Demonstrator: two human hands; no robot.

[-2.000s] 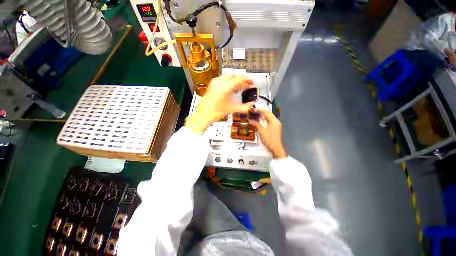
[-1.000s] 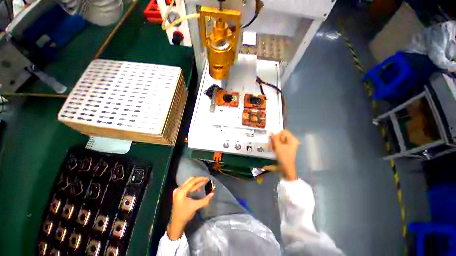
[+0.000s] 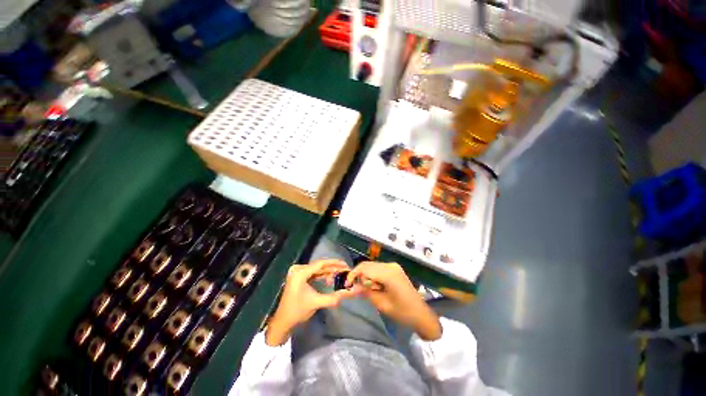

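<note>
My left hand (image 3: 306, 298) holds a small dark watch housing (image 3: 341, 280) between thumb and fingertips, above my lap. My right hand (image 3: 387, 290) is against the housing's right side, with its fingertips bent onto it. A small part seems to show at the right fingertips, too blurred to tell. The white press (image 3: 418, 244) stands ahead to the right. Its orange-brown fixtures (image 3: 451, 189) sit on the base. The gold press head (image 3: 486, 112) is above and behind them, blurred.
A black blister tray (image 3: 166, 290) with pale-rimmed housings lies on the green bench at left. A sheet stack (image 3: 279, 139) stands behind it. Another dark tray (image 3: 39, 166) is at far left. A blue stool (image 3: 672, 201) stands on the floor at right.
My right hand has moved left from the press's front edge to meet my left hand at the housing. The view has turned left, so the press and trays appear further right.
</note>
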